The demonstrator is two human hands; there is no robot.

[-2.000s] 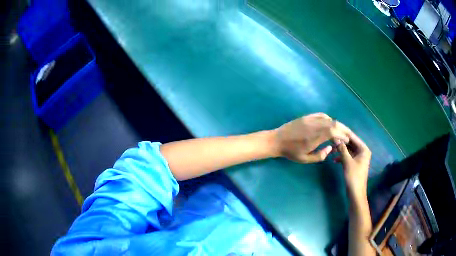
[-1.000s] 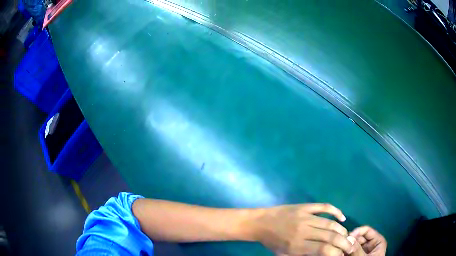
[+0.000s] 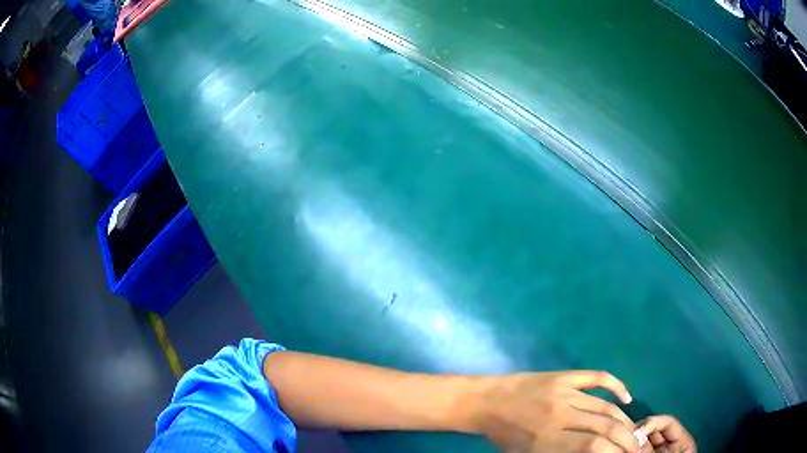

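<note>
My left hand (image 3: 562, 412) reaches in from the left at the bottom right, bare, below a rolled blue sleeve. Its fingers are bent, and its fingertips meet those of my right hand (image 3: 669, 433), which is partly cut off by the bottom edge. A tiny whitish spot (image 3: 641, 437) shows where the fingertips meet; I cannot tell whether it is a small piece or a fingernail. Both hands are over the shiny green bench mat (image 3: 495, 230).
Blue bins (image 3: 168, 274) stand on the floor beside the bench's left edge, one with a white item (image 3: 122, 213). A reddish frame (image 3: 137, 16) is at the far end. A black object (image 3: 779, 432) is cut off at bottom right. Cabled equipment (image 3: 768, 26) is at top right.
The view has swung up and left along the bench, and the fixture at lower right has left the picture. The hands now appear lower, with fingertips still together.
</note>
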